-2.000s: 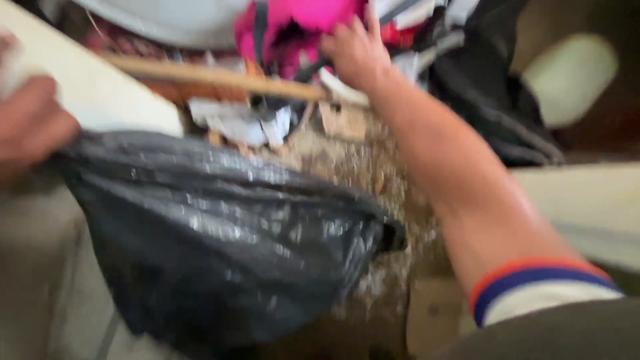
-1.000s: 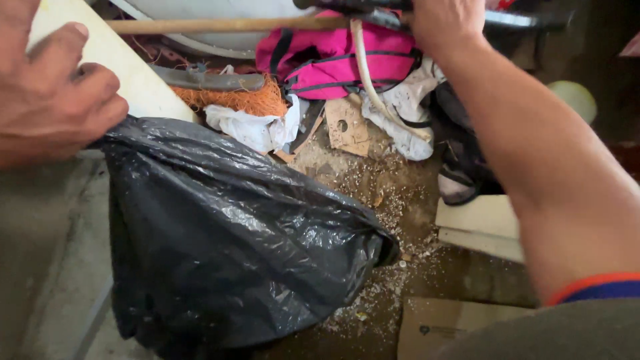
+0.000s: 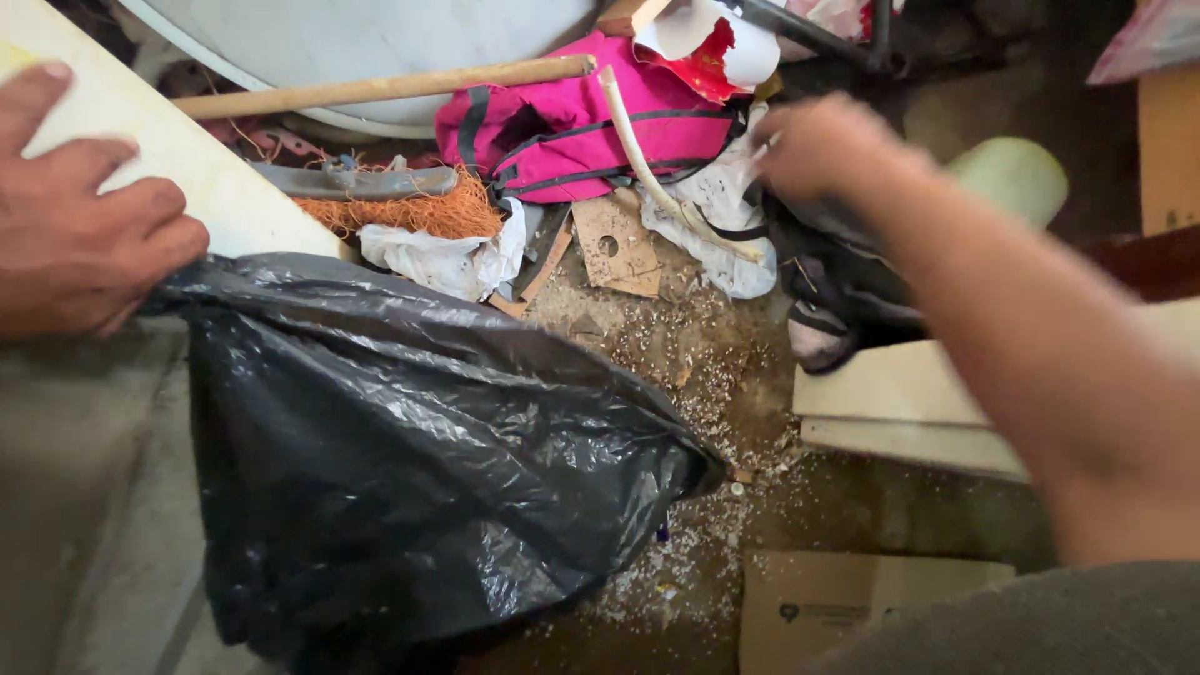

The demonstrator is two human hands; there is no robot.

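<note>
My left hand (image 3: 94, 206) grips the gathered top edge of a black plastic bag (image 3: 422, 450), which hangs down in front of a pale board (image 3: 253, 202). My right hand (image 3: 825, 145), blurred, reaches over the clutter just right of a pink backpack (image 3: 600, 122). Its fingertips are near a crumpled white plastic bag (image 3: 731, 197) and a dark fabric item (image 3: 853, 253); whether they touch or hold anything cannot be told. A pale curved tube (image 3: 647, 169) lies across the backpack and the white plastic.
A wooden stick (image 3: 375, 91) crosses the upper left above orange netting (image 3: 431, 208). White bits litter the floor (image 3: 694, 375). Flattened cardboard (image 3: 844, 600) lies at the bottom right, pale boards (image 3: 891, 384) at the right, a black metal frame (image 3: 806, 33) at the top.
My right hand has moved from the dark bar and stick at the top down to the right side of the backpack. My left hand still holds the black bag.
</note>
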